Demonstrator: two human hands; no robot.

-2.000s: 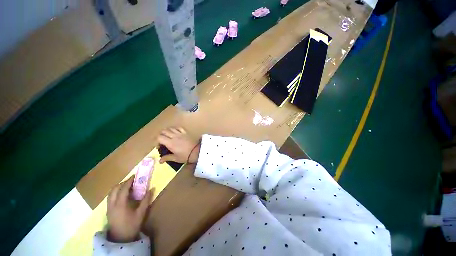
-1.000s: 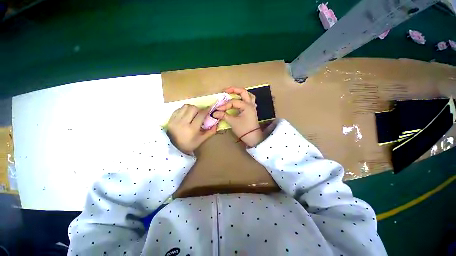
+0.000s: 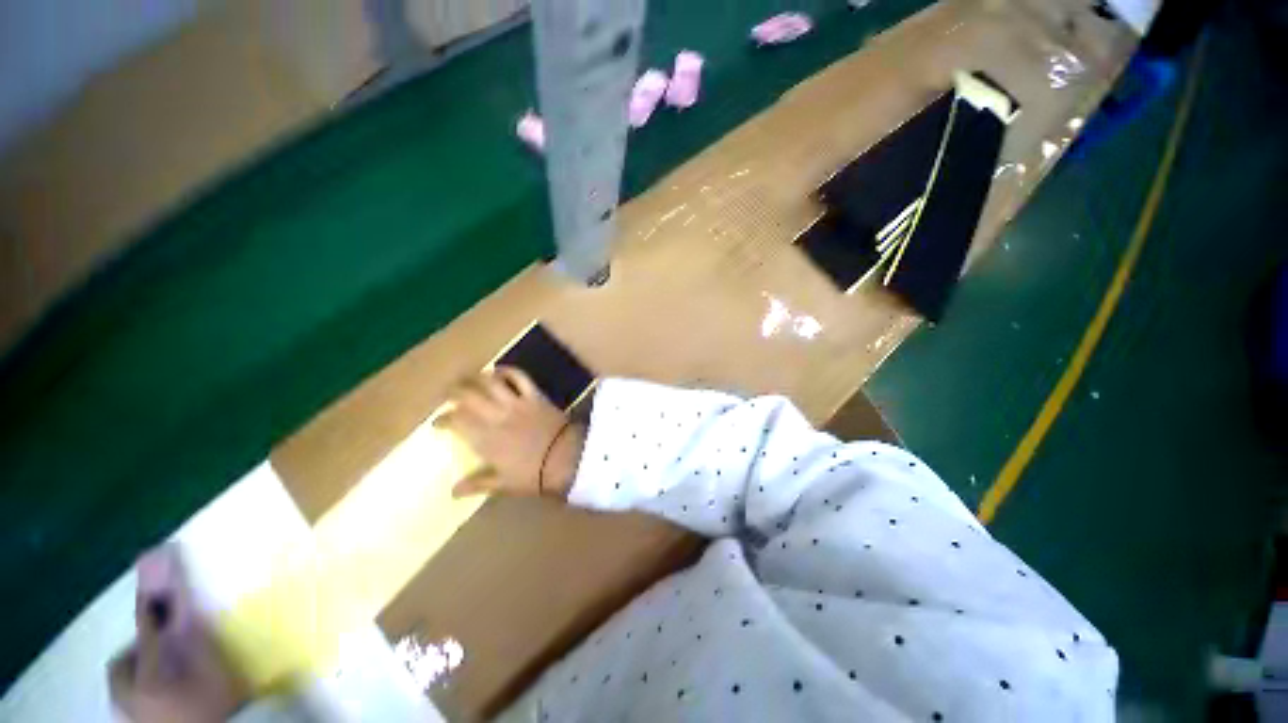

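A pink plastic housing (image 3: 165,607) with a dark spot on its face is held by my left hand (image 3: 177,685) over the white board (image 3: 261,516) at the lower left. Both are blurred, and the hand is partly cut off by the bottom edge. The yellow release paper (image 3: 403,516) runs diagonally across the cardboard. The black pad sheet (image 3: 547,365) sits at its upper right end. My right hand (image 3: 495,431) lies over the paper beside the black pad sheet, fingers apart, with no object visible in it.
A grey metal post (image 3: 586,141) stands beyond my right hand. Several pink housings (image 3: 685,79) lie on the green conveyor belt (image 3: 339,212). Spare black pad sheets (image 3: 949,198) are stacked on the cardboard surface (image 3: 706,297) at the upper right. A yellow line (image 3: 1095,353) marks the floor.
My hands, together at the pink housing a second ago, are now apart. The left has carried the housing left over the white board. The right is by the black pad sheet. The view has turned.
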